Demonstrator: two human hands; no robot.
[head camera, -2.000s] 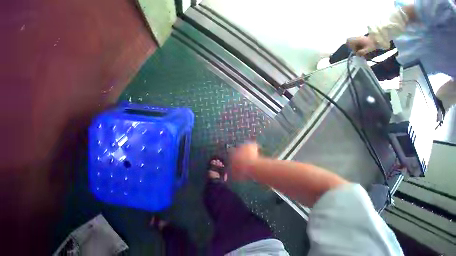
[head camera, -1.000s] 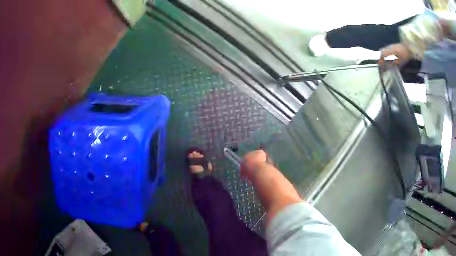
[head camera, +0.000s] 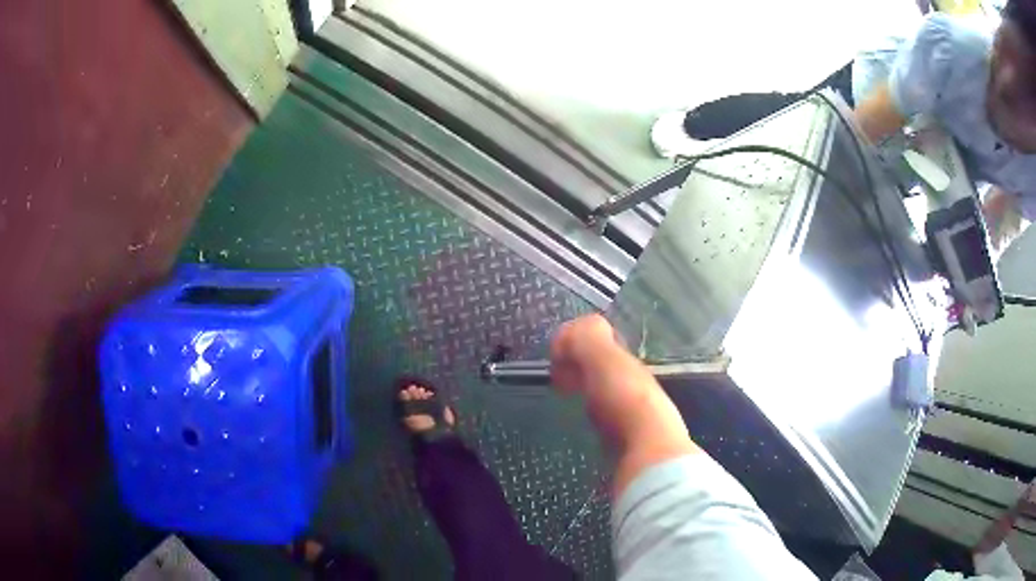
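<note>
My right hand (head camera: 585, 352) is closed around a silver leg (head camera: 523, 371) of the steel table (head camera: 835, 397). The leg's lower end is at the diamond-plate floor, just past my hand. The tabletop lies to the right and shines with glare. A black cable (head camera: 784, 154) loops over the table, and a small blue-grey block (head camera: 911, 380) is on its top. A boxy grey machine (head camera: 966, 244) is at the table's far right side, partly cut off by a person. My left hand is out of the picture.
A blue plastic stool (head camera: 210, 420) stands on the green floor (head camera: 364, 227) at left, by the reddish-brown wall (head camera: 91, 148). My sandalled foot (head camera: 420, 409) is between stool and table. Metal door tracks (head camera: 477, 148) cross the top. A person in light blue (head camera: 943, 80) is at the table's far side.
My right hand has gone from blurred above the floor to closed around the table leg. The table has turned, showing more of its top. The stool sits further left in view.
</note>
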